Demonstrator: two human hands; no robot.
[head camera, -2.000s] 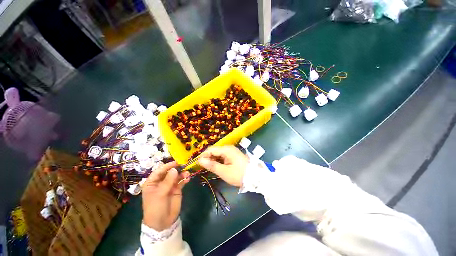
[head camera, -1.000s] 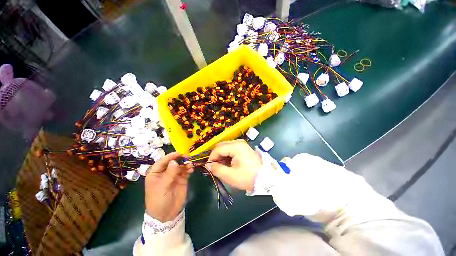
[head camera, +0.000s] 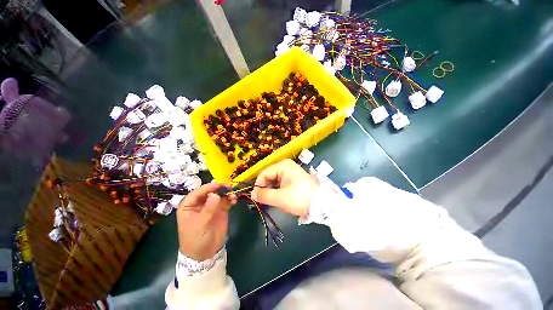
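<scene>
My left hand (head camera: 205, 219) pinches a small dark piece at the near left corner of the yellow bin (head camera: 276, 158); the fingers partly hide it. My right hand (head camera: 285, 189) holds thin lead wires (head camera: 244, 188) between thumb and finger, just right of the left fingertips. More loose wire ends (head camera: 270, 227) fan out below the fingers over the bench. The bin holds many loose black-and-orange connectors (head camera: 267, 121). Whether the wires sit in the dark piece cannot be told.
Wired units with white housings (head camera: 164, 142) lie piled left of the bin, others (head camera: 379, 114) beyond its right. Two white units (head camera: 307, 156) lie by my right wrist. A cardboard box (head camera: 91, 242) stands left, with a pink fan (head camera: 30, 130) behind it. Rubber bands (head camera: 443, 69) lie far right.
The view has shifted, so the bin appears larger and higher than at first. Both hands remain together at the bin's near corner, with small finger shifts on the wires.
</scene>
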